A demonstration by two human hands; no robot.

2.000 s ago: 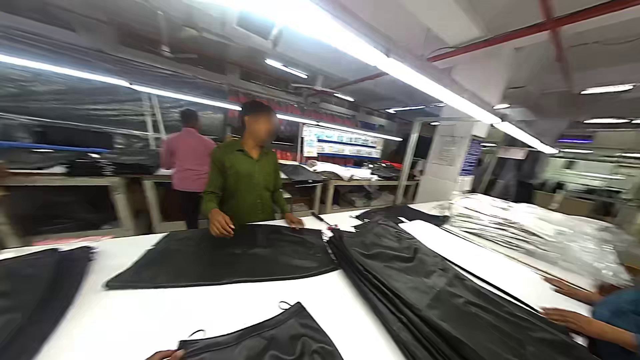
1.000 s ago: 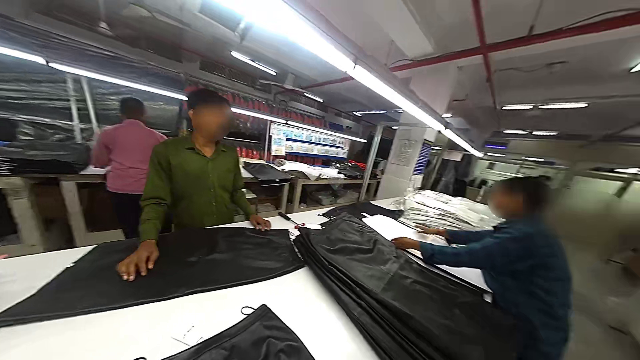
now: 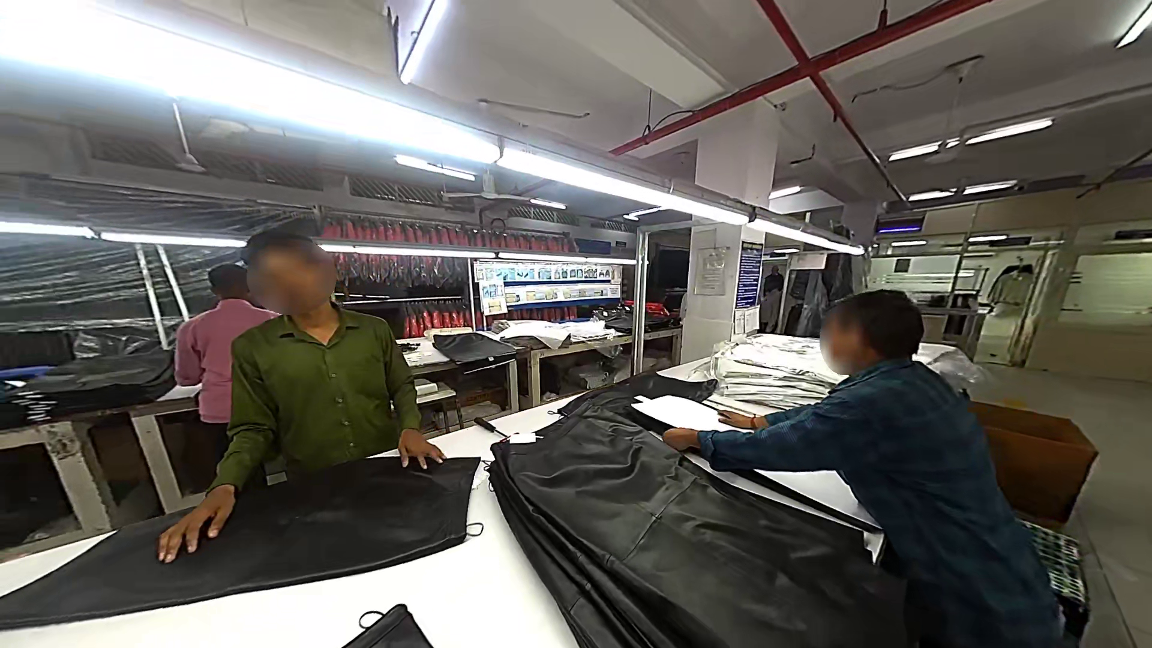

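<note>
Neither my left hand nor my right hand shows in the head view. At the bottom edge, the corner of a black garment [image 3: 392,628] with a thin loop lies on the white table [image 3: 468,589]. Beyond it a black garment [image 3: 333,531] is spread flat, and a co-worker in a green shirt rests both hands on it. Right of centre lies a pile of black leather-like garments [image 3: 666,531], with a small white tag [image 3: 522,438] by its upper left edge. Another co-worker's hands are at a white sheet [image 3: 677,412] beside the pile.
The co-worker in green [image 3: 328,387] stands across the table, the one in a blue checked shirt [image 3: 900,477] leans in from the right. Plastic-wrapped garments [image 3: 774,369] are stacked at the far end. A cardboard box [image 3: 1035,459] stands behind the right co-worker. Red garments hang at the back.
The view has swung to the right. A hand seen at the near black garment two seconds ago is out of view. The right co-worker's hands have moved onto the white sheet.
</note>
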